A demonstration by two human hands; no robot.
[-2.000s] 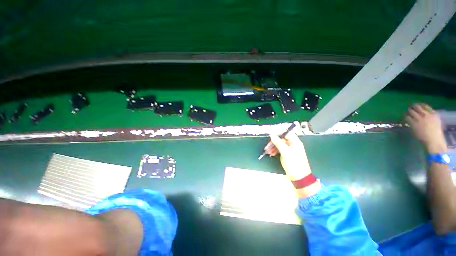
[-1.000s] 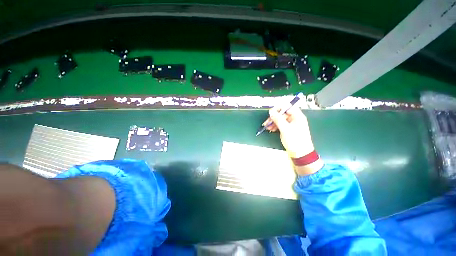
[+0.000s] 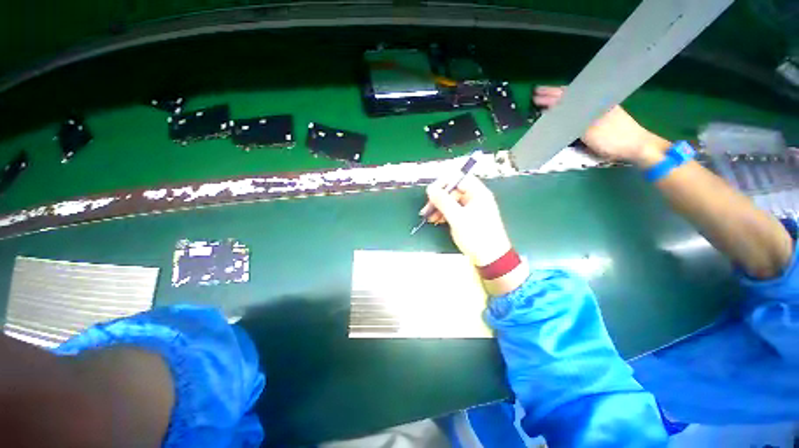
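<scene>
My right hand, with a red wristband, holds thin pen-like tweezers above the green bench; the tip points down left. A bright striped sticker sheet lies below it, its right edge by my sleeve. My left hand is a blurred shape close to the camera at the lower left, cut off by the edge; its fingers do not show. A dark circuit board with pale spots lies on the bench beyond my left sleeve. A second striped sheet lies at the far left, partly covered by that sleeve.
Several dark boards and a larger black-and-silver unit lie on the green belt. A chipped rail and slanting grey post divide belt and bench. Another person's hand reaches behind the post. Clear plastic lies at right.
The view has shifted and turned. The other person's hand, gone from view one second ago, now reaches over the rail towards the belt boards. My right hand still holds the tweezers above the sheet.
</scene>
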